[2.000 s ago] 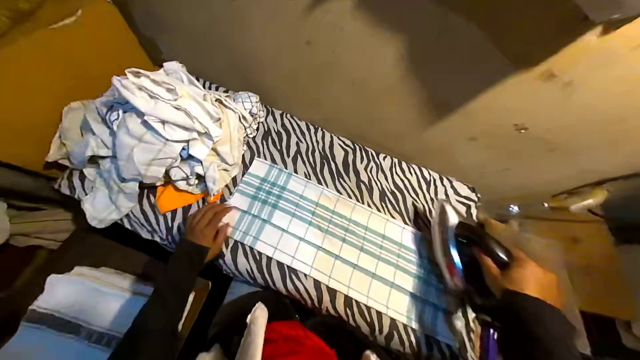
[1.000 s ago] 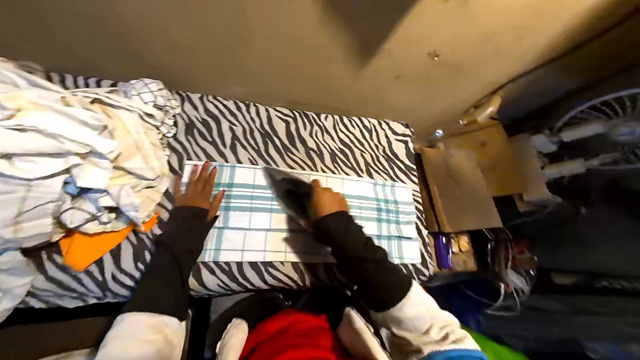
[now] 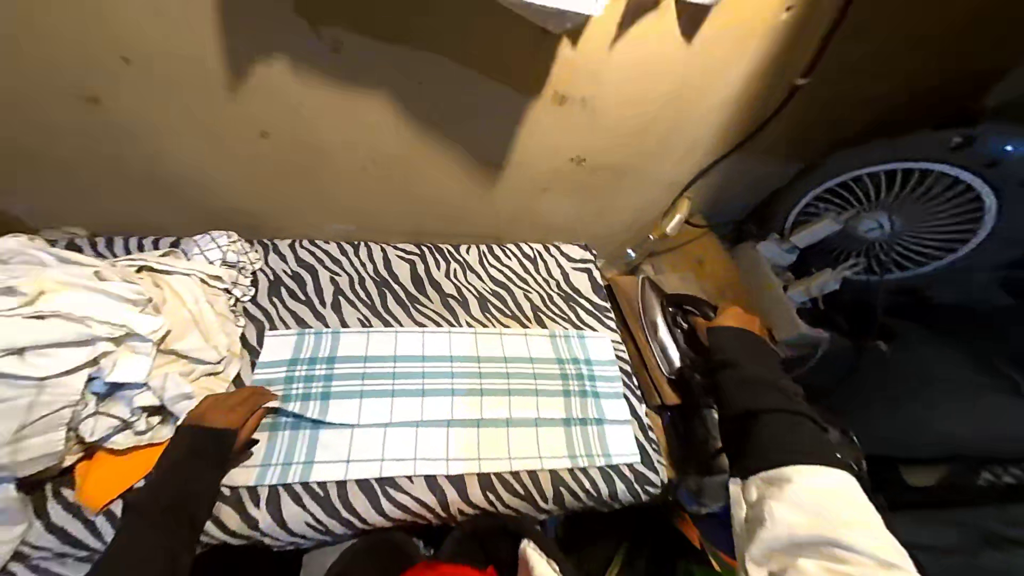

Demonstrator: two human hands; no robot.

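A folded white cloth with a green check (image 3: 448, 400) lies flat on the zebra-print padded surface (image 3: 432, 280). My left hand (image 3: 232, 412) is at the cloth's left edge, its fingertips on a fold that looks slightly lifted there; whether they pinch it is hard to tell. Off the right end of the padding, my right hand (image 3: 732, 322) grips the black handle of a clothes iron (image 3: 660, 328). The iron is tilted on its side by a brown board (image 3: 632, 328), its shiny metal edge facing the cloth.
A heap of crumpled pale cloths (image 3: 120, 336) covers the left end, with an orange cloth (image 3: 120, 472) under its front. Behind the padding rises a wall (image 3: 384, 144). A dark cable (image 3: 760, 128) runs down to a pale plug (image 3: 676, 218). A fan (image 3: 892, 220) is at the right.
The iron in my right hand has moved off the checked cloth to the right, beyond the padding's end. My left hand has moved from the cloth's upper left part down to its left edge.
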